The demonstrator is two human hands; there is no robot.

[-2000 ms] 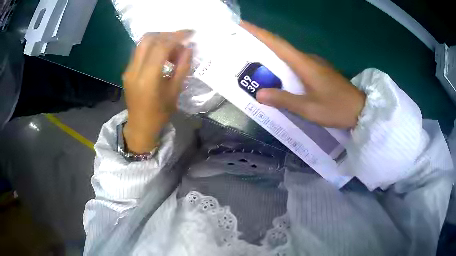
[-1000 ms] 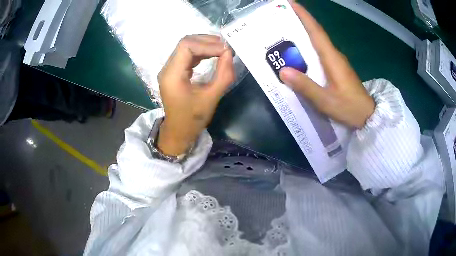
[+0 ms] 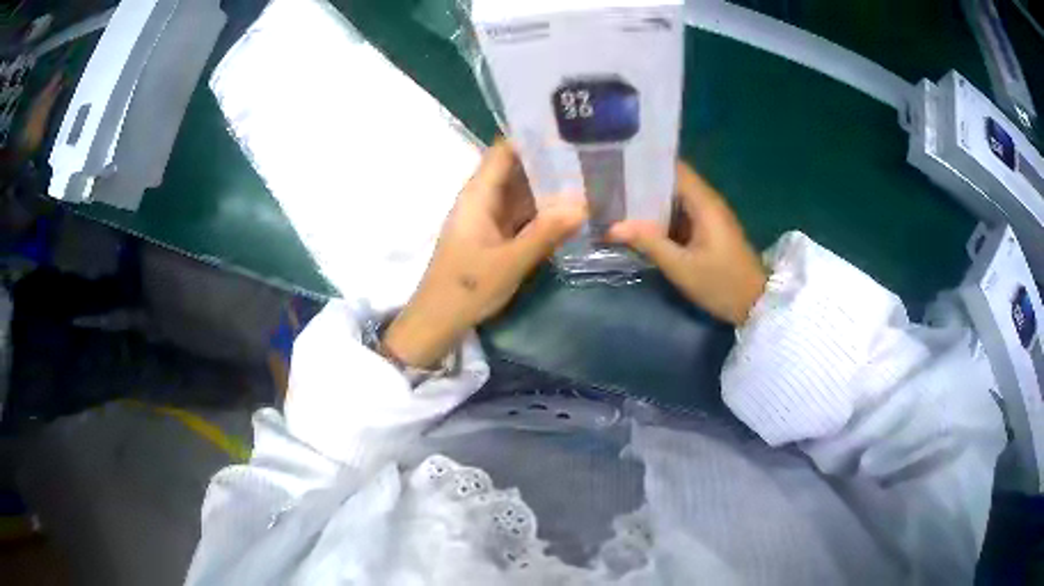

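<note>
A white smartwatch box (image 3: 590, 69) with a dark blue watch face and grey strap stands upright between my hands above the green bench. Clear film shows along its left side and bunched below its lower end. My left hand (image 3: 487, 240) grips its lower left side, thumb on the front. My right hand (image 3: 698, 246) grips its lower right side, thumb on the front. The fingers behind the box are hidden. A glaring white stack of poly bags (image 3: 343, 137) lies left of my left hand.
Nested white card blanks (image 3: 137, 97) lie at the upper left. Printed watch boxes lie at the right, one (image 3: 990, 143) farther back and another (image 3: 1013, 326) nearer my right sleeve. A pale rail (image 3: 801, 46) curves along the far side. Grey floor with a yellow line (image 3: 200, 429) shows lower left.
The box has turned from slanting to upright and moved left, and clear film now shows around it. My left hand, apart from the box one second ago, now holds it. The bag stack is less covered.
</note>
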